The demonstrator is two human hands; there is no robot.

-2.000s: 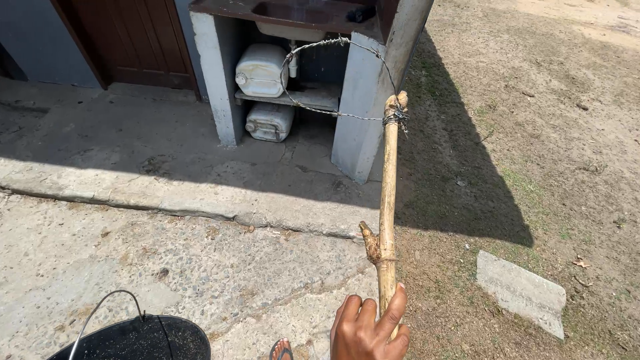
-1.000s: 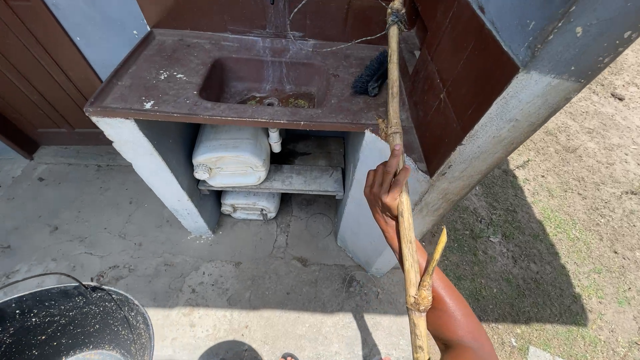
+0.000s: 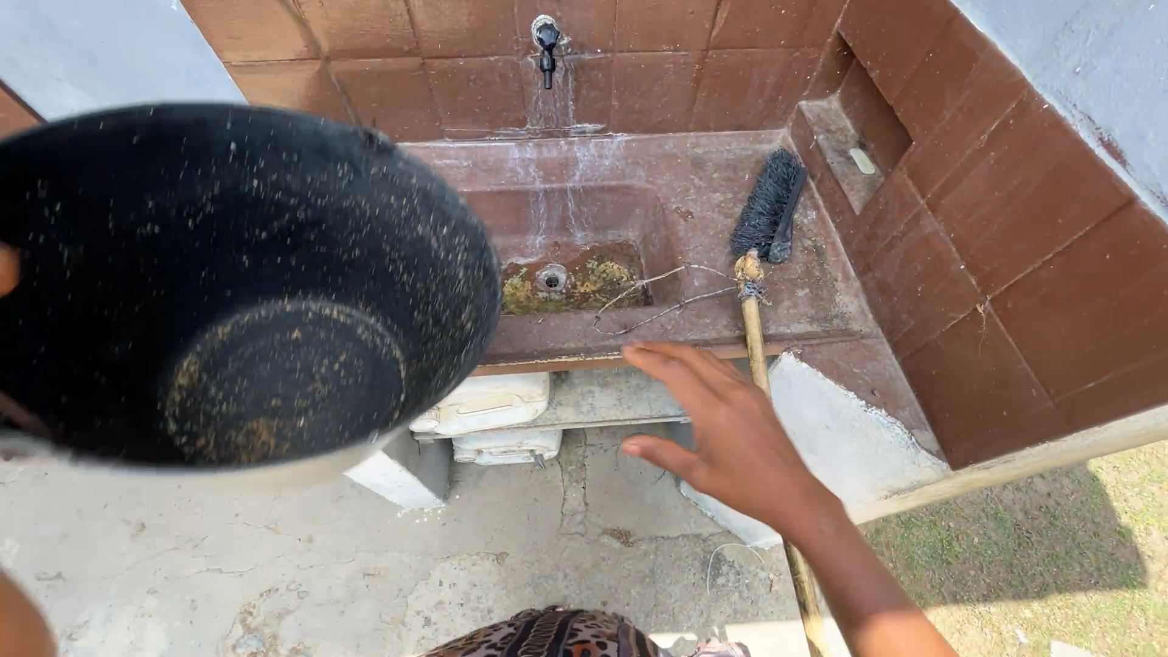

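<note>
A black bucket (image 3: pixel 301 283) with pale specks inside is raised at the left, tilted so its inside shows. At the left edge, fingertips of my left hand (image 3: pixel 7 270) show against it; most of that hand is out of frame. My right hand (image 3: pixel 721 429) is spread and empty in front of the sink counter. Beside and partly behind it, a wooden pole (image 3: pixel 755 338) leans against the counter, its wire loop (image 3: pixel 639 306) lying over the front rim of the sink (image 3: pixel 570 205). A black brush (image 3: pixel 769 205) rests on the counter just past the pole's tip.
A black tap (image 3: pixel 547 55) sticks out of the brown tiled wall (image 3: pixel 474 91). White plastic jugs (image 3: pixel 493 401) sit beneath the counter by a shelf (image 3: pixel 611 397). A wall niche (image 3: pixel 839 155) holds a small pale object. Concrete floor (image 3: pixel 319 557) lies below, with grass at the right.
My right hand has let go of the pole, which now leans on the counter. The bucket has been lifted from the ground at the left. The view has moved closer to the sink.
</note>
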